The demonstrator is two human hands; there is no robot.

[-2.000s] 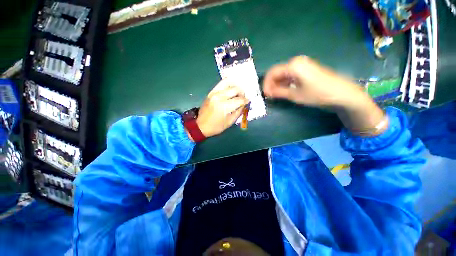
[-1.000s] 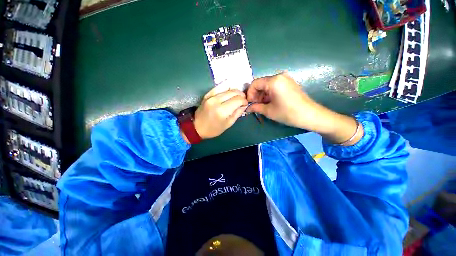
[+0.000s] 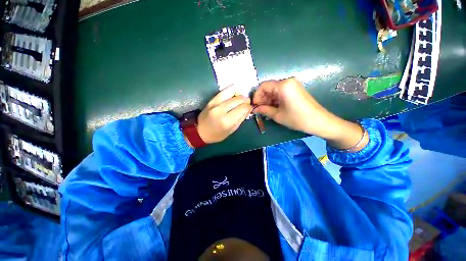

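Observation:
A phone mid-frame (image 3: 234,71) lies on the green mat in front of me, silvery white with a dark board area at its far end. My left hand (image 3: 224,115) rests on its near left part, fingers bent over the edge. My right hand (image 3: 282,101) is at its near right corner, thumb and index finger pinched together beside the left fingertips. Whether something tiny is between the fingertips is hidden. A brown-orange flex cable (image 3: 260,124) sticks out below the fingers towards my body.
A black tray (image 3: 65,102) with a column of silvery frames stands at the left. At the upper right are a red-rimmed box (image 3: 412,23) of scraps and white sticker sheets (image 3: 423,61) with black shapes. A green card (image 3: 383,85) lies near them.
My right hand came in from the right to the frame's near end and has stayed there. The flex cable now points down more to the right. The whole view shifted slightly.

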